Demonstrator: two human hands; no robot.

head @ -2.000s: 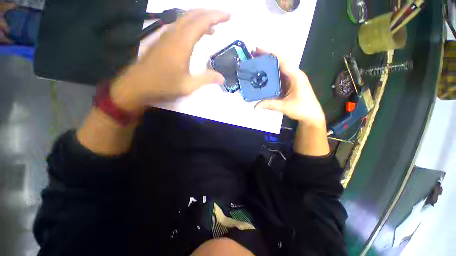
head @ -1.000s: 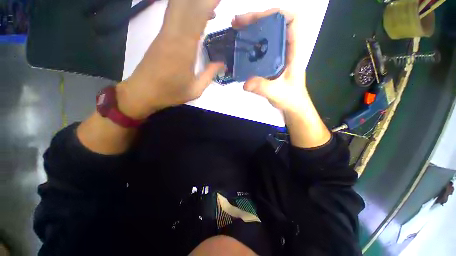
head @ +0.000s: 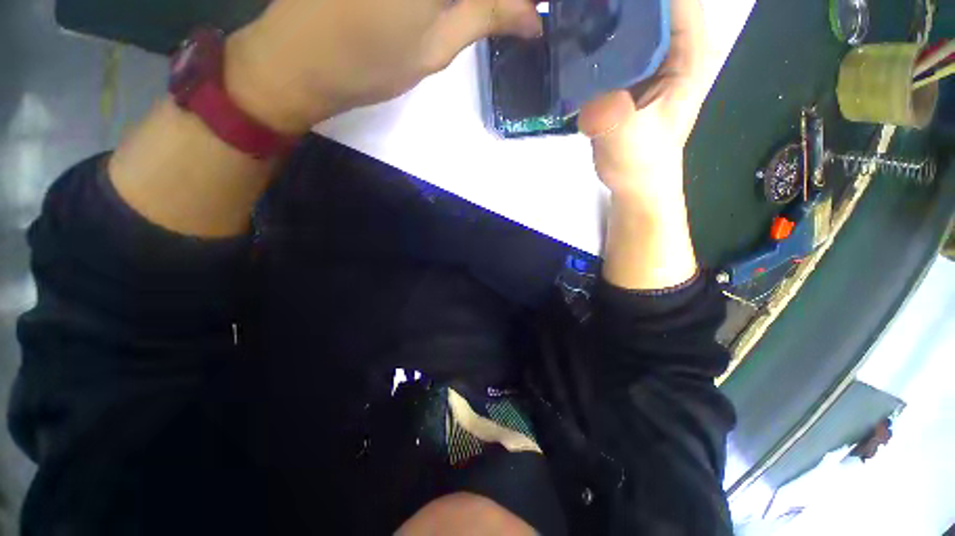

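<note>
My right hand (head: 639, 136) holds a blue-grey housing cover (head: 607, 47) at the top edge of the view, thumb at its lower edge. A dark open housing base (head: 522, 89) with a green glint along its rim sits directly left of the cover, and the cover overlaps it. My left hand (head: 367, 47), with a red watch on the wrist, reaches in from the left. A fingertip of it lies at the base's upper part. Its other fingers are cut off by the top edge, so its grip is unclear.
White paper (head: 419, 131) lies under the hands. On the green bench at right are a blue tool with an orange-red part (head: 785, 246), a metal spring (head: 885, 164), a round dark dish (head: 782, 173), a yellowish pen pot (head: 885, 84) and a small clear round lid (head: 849, 19).
The hands and housing parts have shifted up to the top edge of the view. The left fingers, earlier raised beside the parts, now reach over the base. The bench items sit differently as the view turned.
</note>
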